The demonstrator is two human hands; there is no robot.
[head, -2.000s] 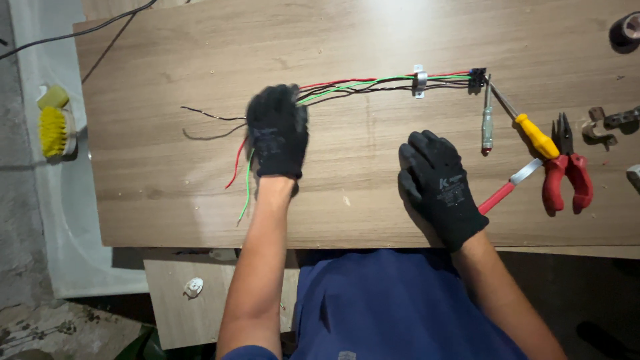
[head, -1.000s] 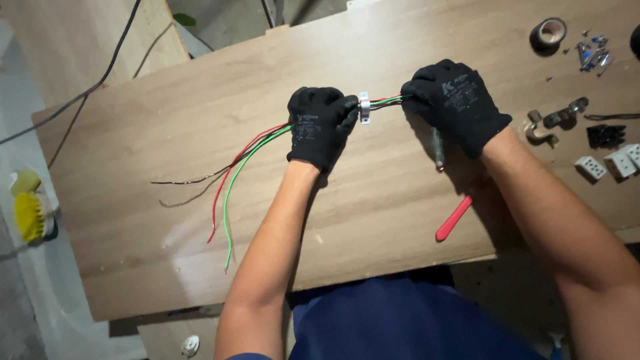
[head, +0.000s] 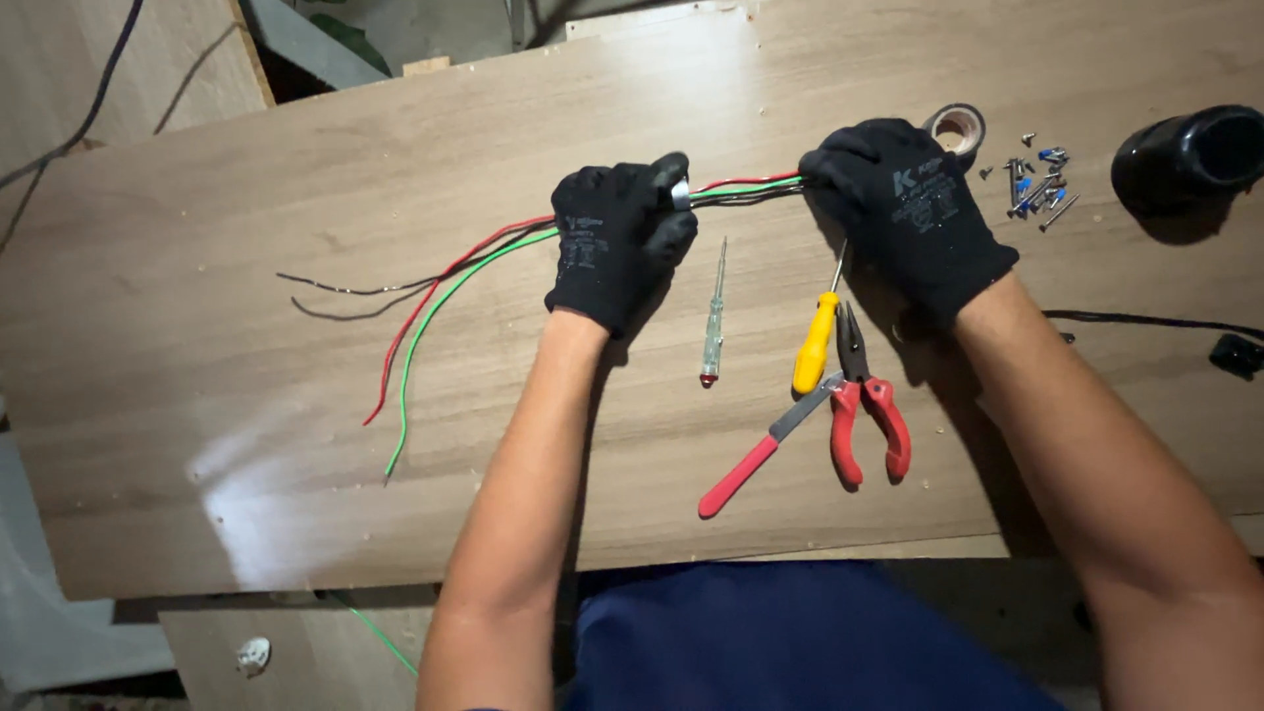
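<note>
A bundle of red, green and dark electrical wires (head: 746, 188) runs between my gloved hands. My left hand (head: 622, 237) is closed around the wires at a small metal clamp (head: 680, 195), whose edge shows beside the fingers. Loose wire ends fan out to the left of that hand. My right hand (head: 899, 202) grips the bundle's right end, and the terminal block seen there earlier is hidden. Below the hands lie a voltage tester screwdriver (head: 714, 331), a yellow-handled screwdriver (head: 817, 341), red-handled long-nose pliers (head: 859, 395) and a red-handled knife (head: 746, 474).
A tape roll (head: 958, 131), loose screws (head: 1037, 188) and a black rounded container (head: 1188, 158) are at the upper right of the wooden board (head: 296, 395). A black cable (head: 1155, 318) lies beyond my right forearm. Another cable (head: 99, 94) crosses the upper left.
Both hands were apart from the clamp two seconds ago; my left hand has moved onto it and my right hand onto the bundle's right end. The view has shifted.
</note>
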